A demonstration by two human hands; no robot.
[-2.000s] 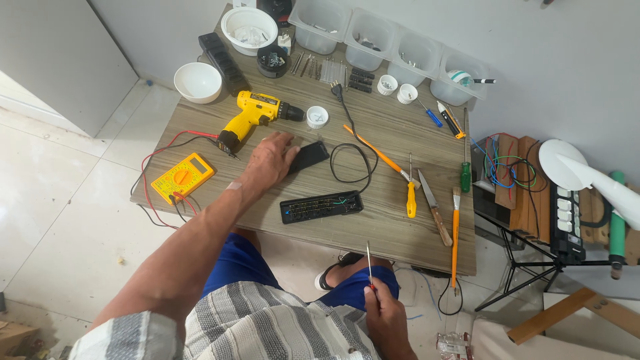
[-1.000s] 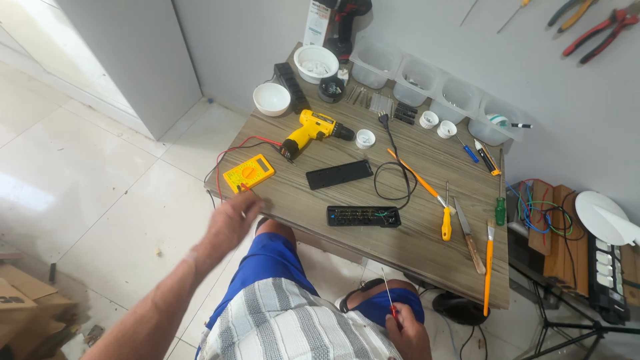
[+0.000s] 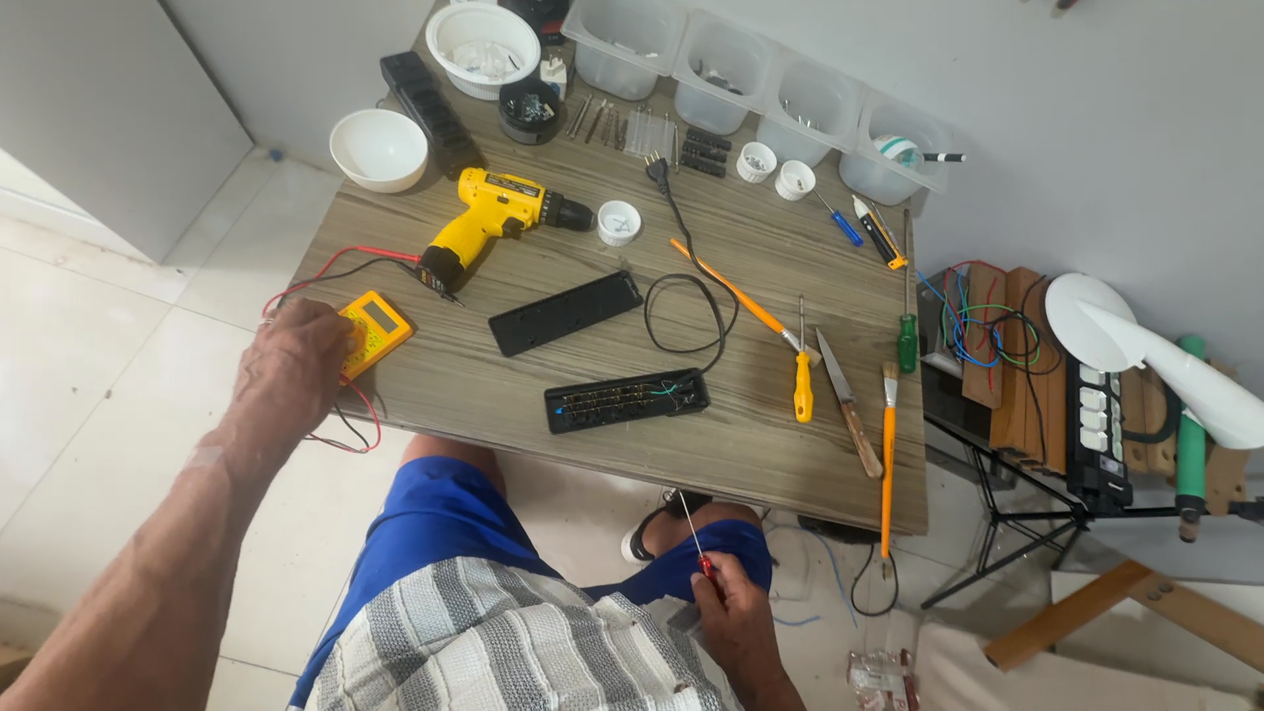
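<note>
My left hand (image 3: 296, 360) lies over the left part of a yellow multimeter (image 3: 373, 331) at the table's left edge; its fingers are partly hidden, so its grip cannot be told. Red and black test leads run around it. In my right hand (image 3: 731, 602), above my lap, is a screwdriver (image 3: 703, 563) with a red handle, its shaft pointing up. On the table lies an opened black power strip housing (image 3: 627, 400), its metal contacts and wires showing, with a power cord (image 3: 736, 316) attached. Its black cover (image 3: 565, 313) lies just behind it.
A yellow cordless drill (image 3: 489, 217) lies behind the multimeter. Brushes, a knife (image 3: 847, 400), a yellow screwdriver (image 3: 803, 385) and a green one (image 3: 908, 341) lie at the right. Clear plastic bins (image 3: 721, 74) and white bowls (image 3: 379, 150) line the back. A white lamp (image 3: 1096, 321) stands beyond the right edge.
My left hand has moved from the black cover leftward to the multimeter. The cover now lies uncovered, at a different slant. My right hand still holds the screwdriver.
</note>
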